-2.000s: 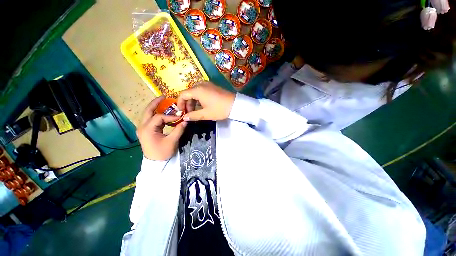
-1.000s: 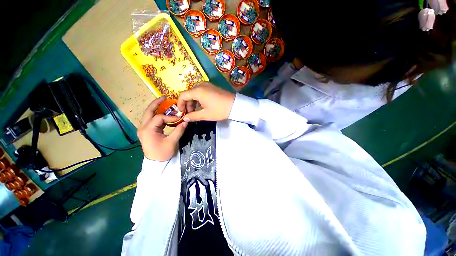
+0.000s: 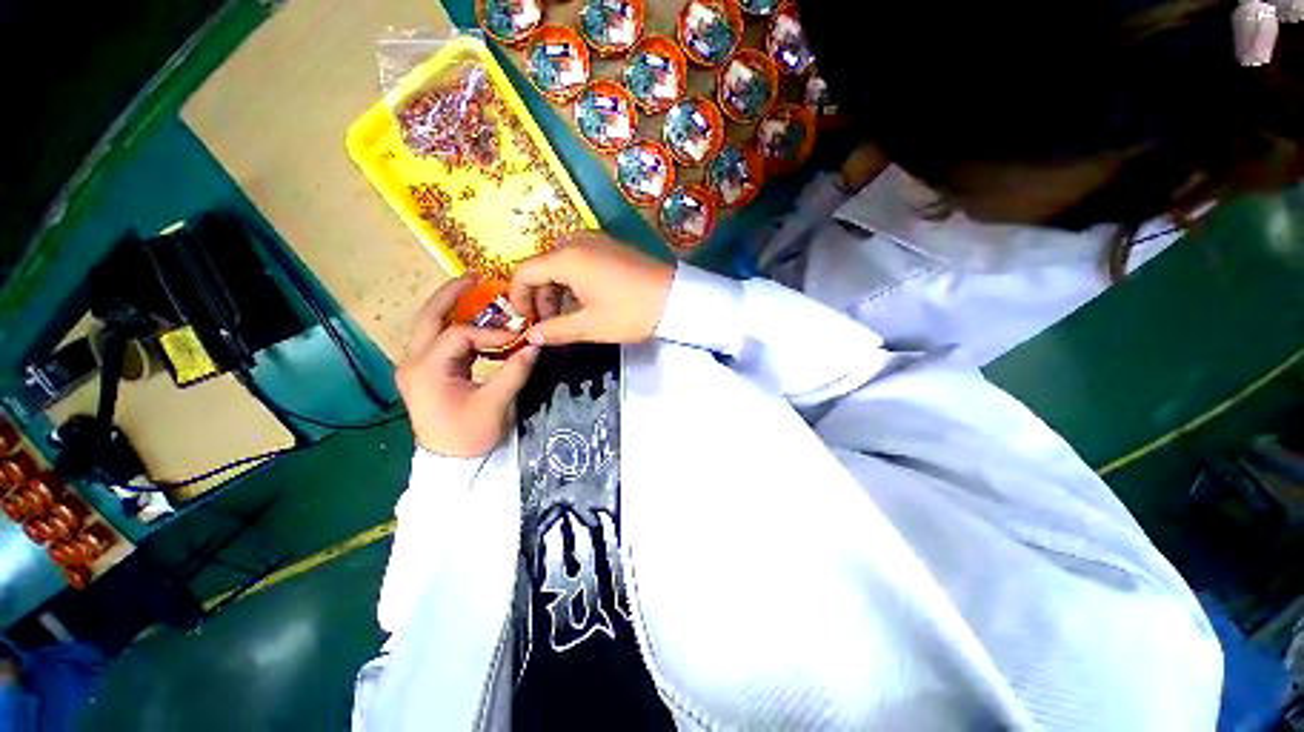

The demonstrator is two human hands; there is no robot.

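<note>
An orange housing (image 3: pixel 496 316) with a silvery and dark inside faces up at the near end of the yellow tray (image 3: pixel 375 140). My left hand (image 3: pixel 455 386) holds its rim between thumb and fingers. My right hand (image 3: pixel 589 290) is at the housing's right side with thumb and fingertips pinched together over it; whether a small part is between them is hidden. The tray holds many tiny reddish bits and a clear plastic bag (image 3: pixel 451 122) of them at its far end.
Rows of orange units (image 3: pixel 655 75) stand beyond the tray on the right. Tan cardboard (image 3: pixel 272 129) lies under the tray. Black equipment (image 3: pixel 208 293) with a cable is at left, with more orange units (image 3: pixel 50 508) at far left. Another person (image 3: pixel 915 272) sits close on the right.
My hands stay at the housing with almost no visible movement. The other person's head has shifted slightly right, showing more of the orange units.
</note>
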